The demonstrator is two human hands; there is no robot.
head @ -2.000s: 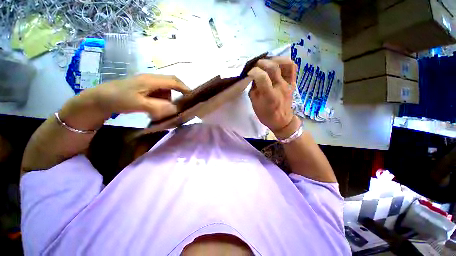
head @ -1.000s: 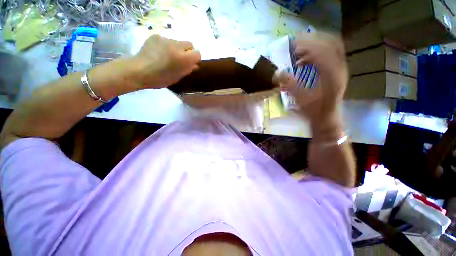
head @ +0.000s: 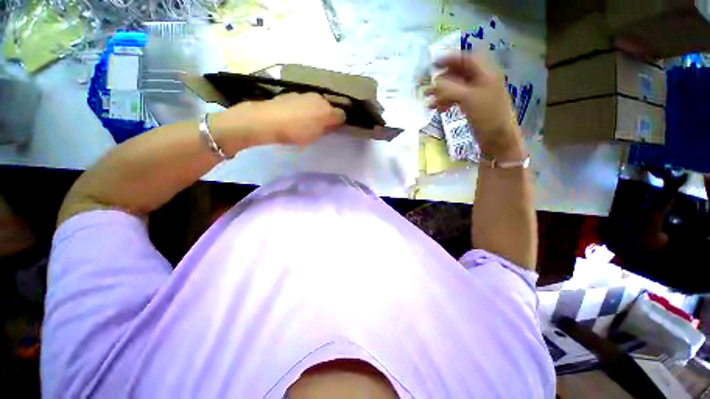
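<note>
A brown inner carton (head: 331,80) with open flaps stands on the table in front of me. My left hand (head: 292,119) is at its near side, with fingers over the edge of the opening; the fingertips are partly hidden. My right hand (head: 469,90) is raised to the right of the carton, apart from it, over a white barcode label sheet (head: 460,134). Its fingers are bent and blurred, and I cannot tell whether they hold a label.
Blue-and-white retail boxes (head: 124,82) lie at the left, beside clear ribbed trays (head: 165,74). Grey-white coiled cables (head: 156,9) are heaped at the back left. Fanned blue-edged boxes (head: 520,101) lie at the right, near stacked closed cartons (head: 603,118). Part of a person's arm (head: 662,206) shows at far right.
The carton has gone from flattened to open and has moved left and away from me. My right hand has let go of it and is over the label sheet. My left hand has moved right.
</note>
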